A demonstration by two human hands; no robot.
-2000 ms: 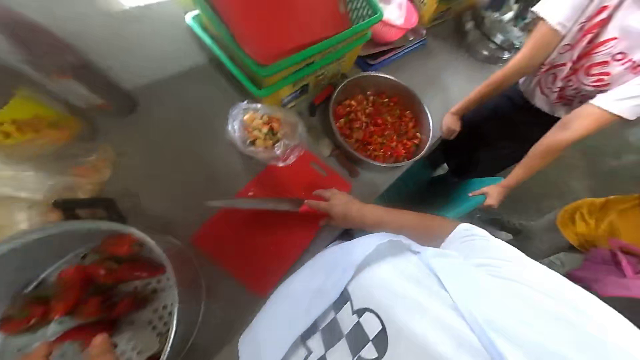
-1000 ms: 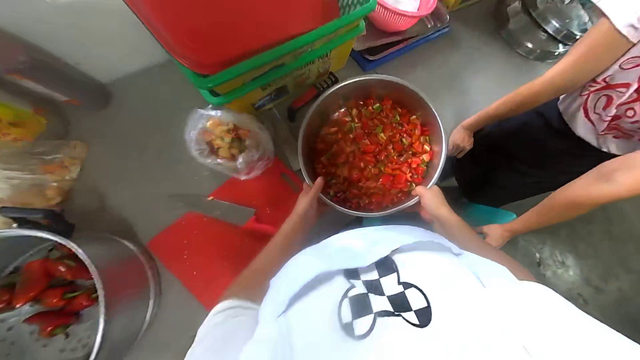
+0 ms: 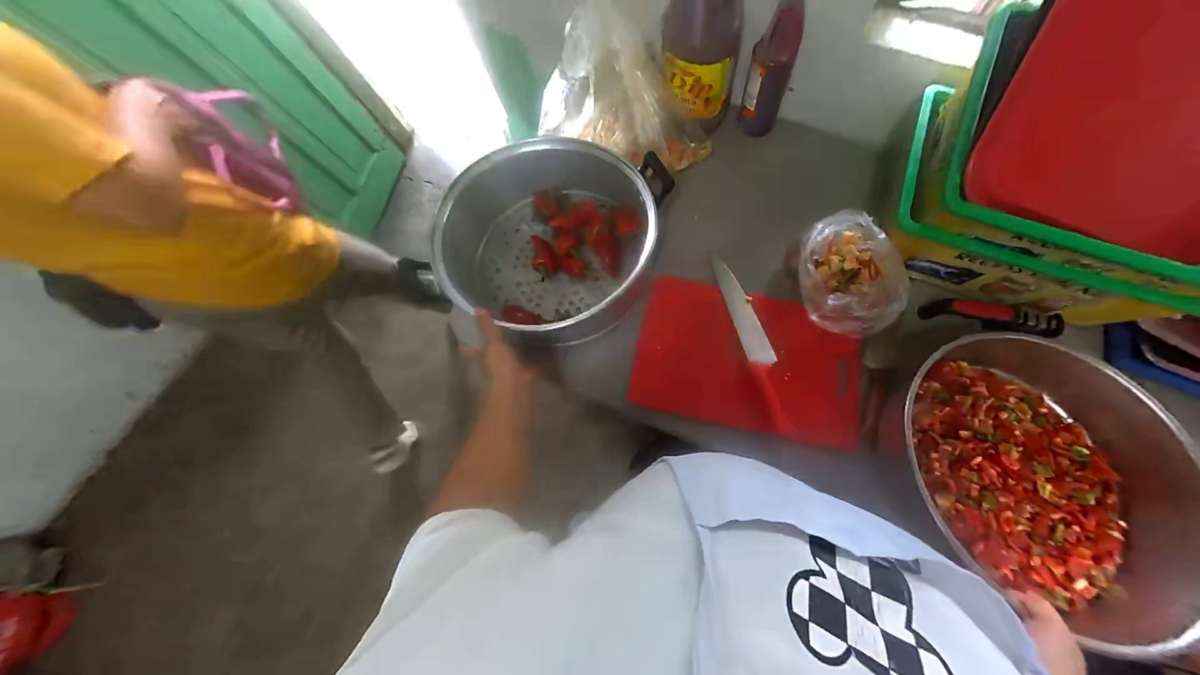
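My left hand [image 3: 502, 356] touches the near rim of a metal steamer pot [image 3: 450, 220], which has a perforated bottom and whole red peppers [image 3: 577, 230] in it; its grip is unclear. At the lower right my right hand [image 3: 1045, 628] is at the near rim of a big metal bowl [image 3: 1148, 562] of chopped red and green peppers [image 3: 1022, 478], its fingers partly hidden. Between them a red cutting board [image 3: 694, 356] bears a knife [image 3: 745, 314] with a red handle. A clear plastic bag [image 3: 853, 272] of chopped pieces sits at the board's far right corner.
Bottles [image 3: 698, 66] and a plastic bag [image 3: 623, 103] stand behind the pot. Green and yellow crates [image 3: 1041, 239] with a red board [image 3: 1092, 122] are at right. A black-and-red handled tool [image 3: 994, 314] lies by the bowl. A person in yellow [image 3: 187, 244] is at left.
The view has swung left. My left hand has left the bowl and is at the steamer pot's rim. The bowl, between both hands a second ago, now has only my right hand at it.
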